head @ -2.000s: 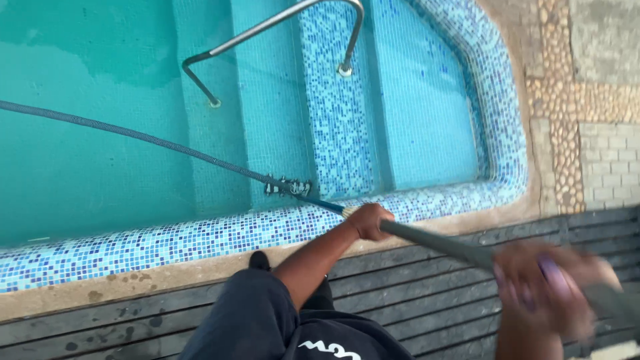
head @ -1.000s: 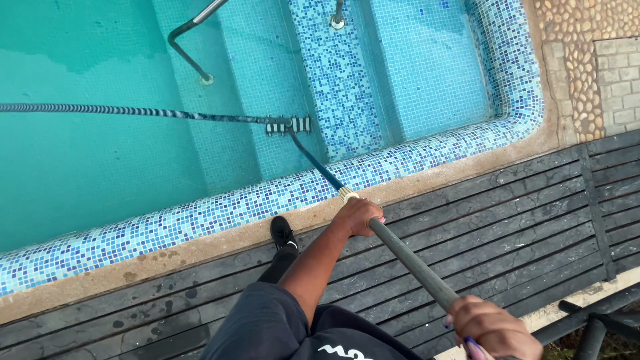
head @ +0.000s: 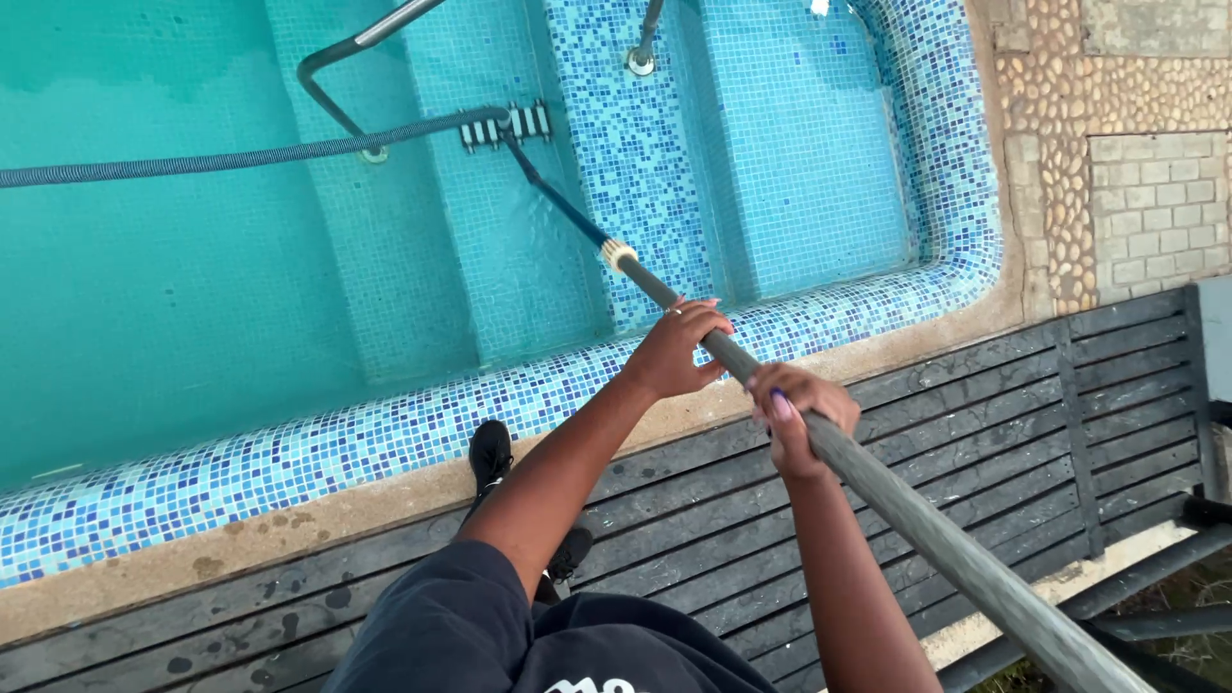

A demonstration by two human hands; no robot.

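Note:
A long grey telescopic pole (head: 924,510) slants from the lower right over the pool's edge. My left hand (head: 679,348) is closed around it near its cream-coloured collar (head: 618,254). Close behind, my right hand (head: 804,409) grips the same pole, its thumb along the side. Beyond the collar, a thinner blue section (head: 568,210) runs down to a pool vacuum head (head: 504,125) with white rollers, under water at the steps. A ribbed blue-grey vacuum hose (head: 250,159) leads from the head to the left edge of the view.
A metal handrail (head: 371,34) stands over the steps, with a second rail foot (head: 640,62) on the mosaic strip. The rounded mosaic pool edge (head: 385,443) borders a stone coping (head: 318,515). My feet are by slatted dark decking (head: 943,462); brick and pebble paving (head: 1155,212) lies at right.
My right hand has moved up the pole, from the lower right to close beside my left hand. The hose now curves near the vacuum head, where it ran nearly straight before.

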